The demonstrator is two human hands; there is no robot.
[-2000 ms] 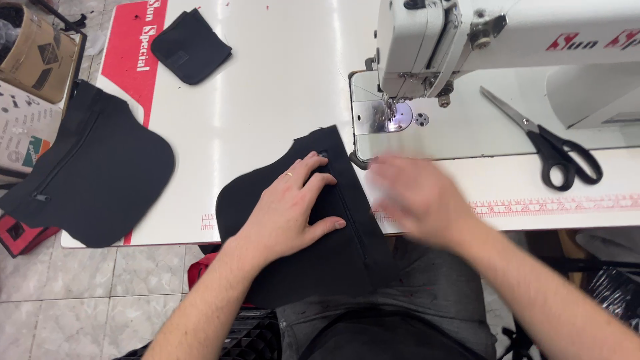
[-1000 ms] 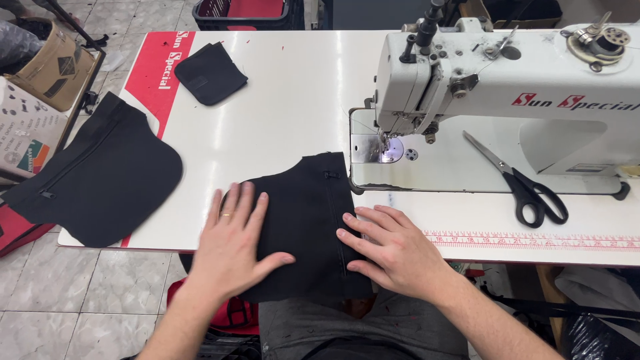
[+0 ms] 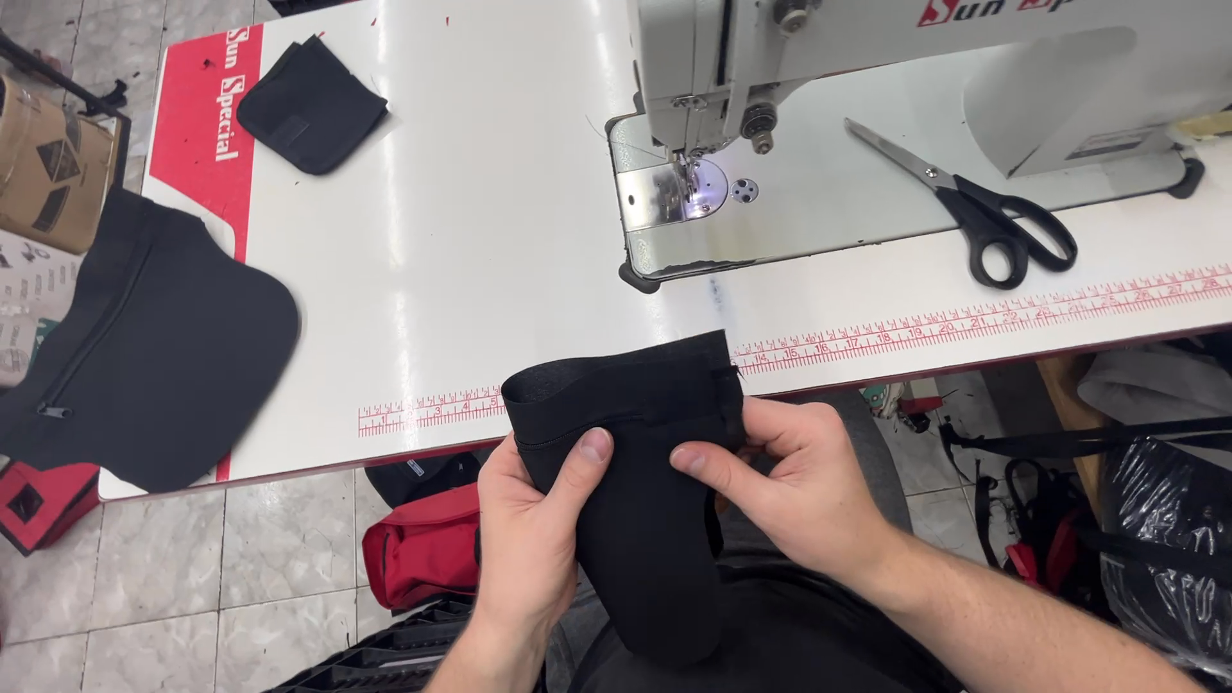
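Observation:
A black fabric panel (image 3: 645,520) is folded over on itself at the table's front edge, its upper edge curved into a loop at the left. My left hand (image 3: 539,520) grips its left side, thumb on top. My right hand (image 3: 799,481) pinches its right side near the upper corner, thumb also on top. Beyond the panel stands a white sewing machine (image 3: 1039,106), its needle area lit. Black-handled scissors (image 3: 972,202) lie on the machine bed, their handles toward the front edge. At the left lies a second black fabric panel with a zipper (image 3: 183,337), partly over the table edge.
A small black fabric piece (image 3: 313,106) lies at the back left of the white table (image 3: 481,241). A printed red ruler (image 3: 962,327) runs along the front edge. A cardboard box (image 3: 48,164) stands at the left. Below the table is a red bag (image 3: 423,549).
The black panel lay flat under both hands a second ago; now it is folded and held up between them at the front edge. The view has shifted closer to the table.

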